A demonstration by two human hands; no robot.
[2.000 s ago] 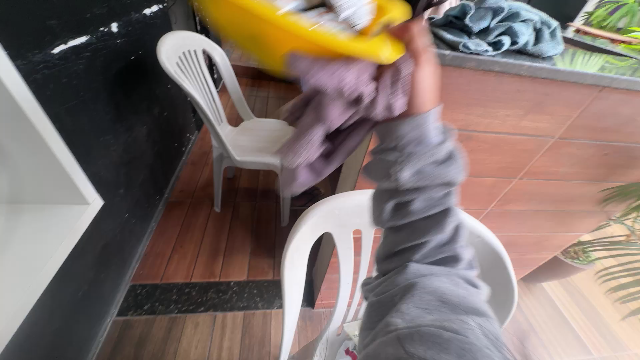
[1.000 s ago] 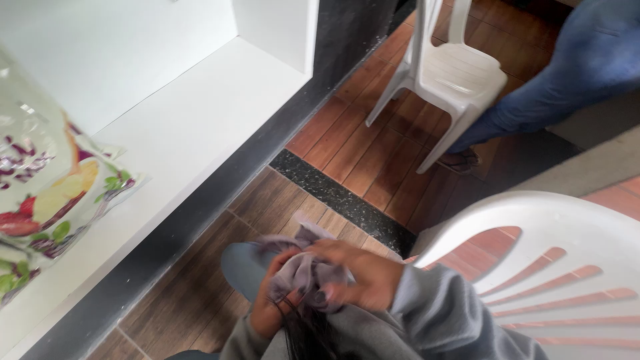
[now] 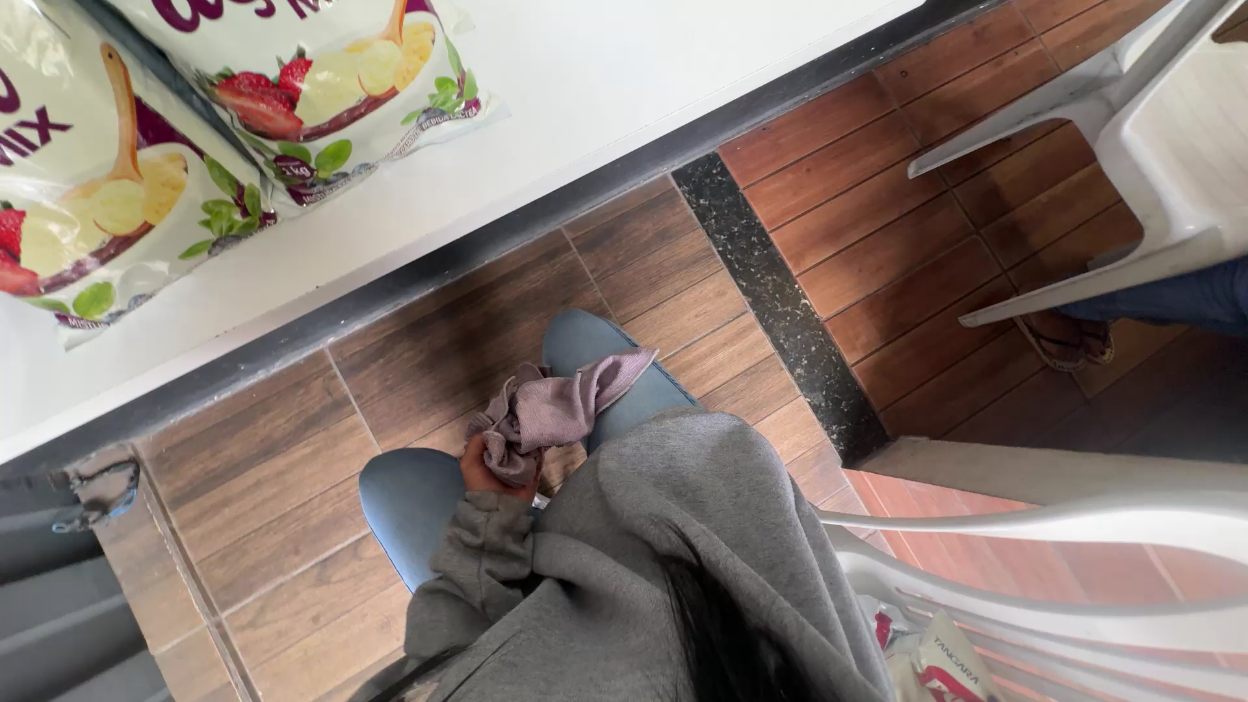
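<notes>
In my left hand is a crumpled mauve cloth, gripped at its lower left end. The cloth hangs in front of my grey sweatshirt, and its other end lies over one of my blue shoe-like or knee shapes; which of the two I cannot tell. My right hand is out of sight, with only grey sweatshirt fabric showing on that side.
Printed plastic pouches lie on a white shelf at the upper left. A white plastic chair is close at the right. Another white chair stands beyond a dark speckled floor strip, near a person's sandalled foot.
One second ago both hands held the cloth; now only my left hand shows on it. The yellow container seen two seconds ago is out of view. The view has swung down and left.
</notes>
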